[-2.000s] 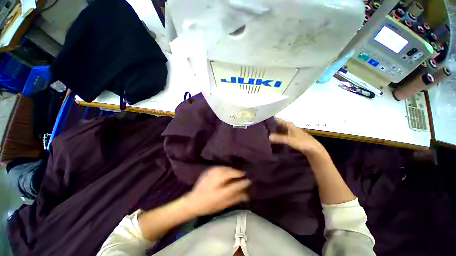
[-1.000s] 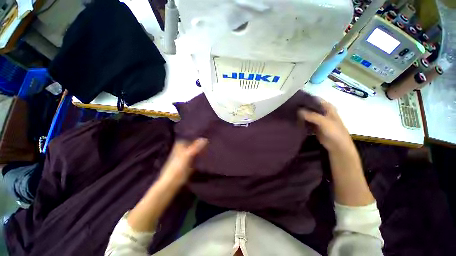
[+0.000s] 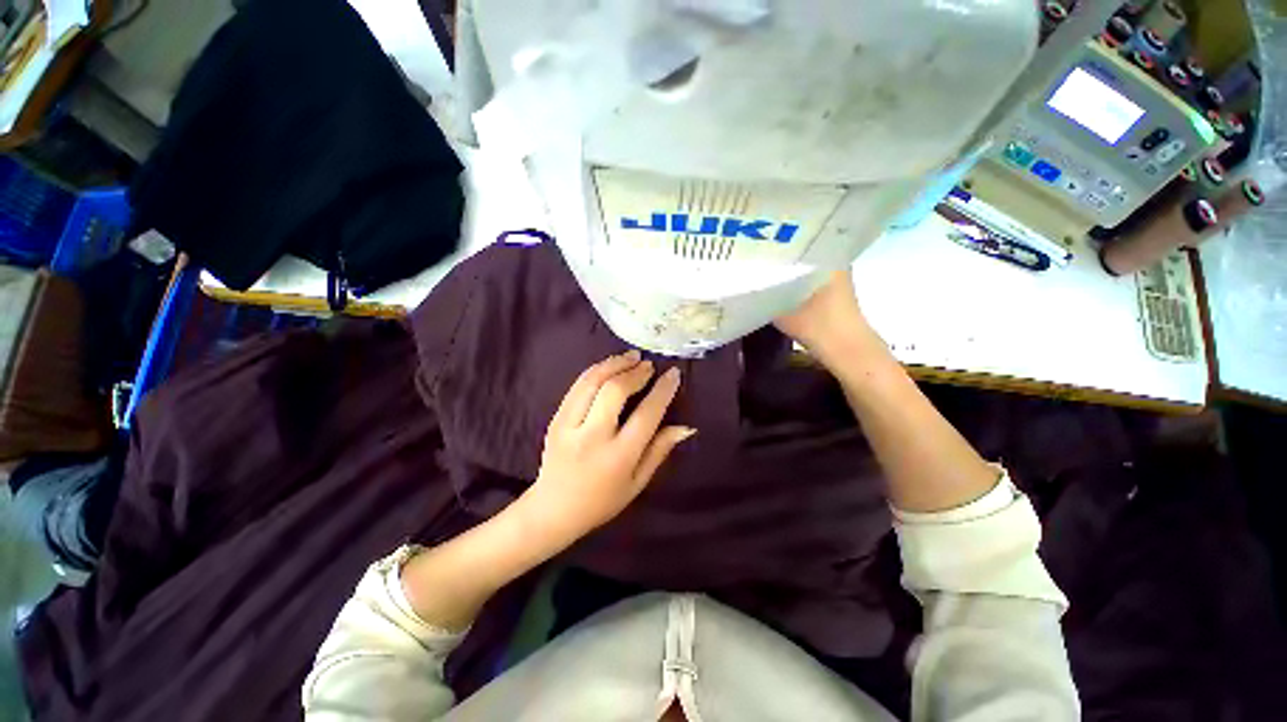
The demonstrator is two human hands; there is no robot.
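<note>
The dark plum garment (image 3: 508,339) lies under the white JUKI machine head (image 3: 734,155) and runs down over my lap. My left hand (image 3: 600,440) lies flat on the cloth just below the head's tip, fingers a little apart, pressing on it. My right hand (image 3: 819,313) reaches in at the head's right side; its fingertips are hidden behind the head, so its hold on the cloth cannot be seen. The needle and clamp are hidden too.
Black cloth (image 3: 304,155) is heaped on the table's left. At right are the control panel (image 3: 1094,141), thread snips (image 3: 999,250), a brown thread cone (image 3: 1157,237) and a keypad (image 3: 1167,310). More plum cloth (image 3: 240,494) hangs at left. A blue crate (image 3: 92,229) stands far left.
The plum cloth is turned and spread further left under the head. My left hand has moved up and right onto it. My right hand has moved in and left, partly behind the head.
</note>
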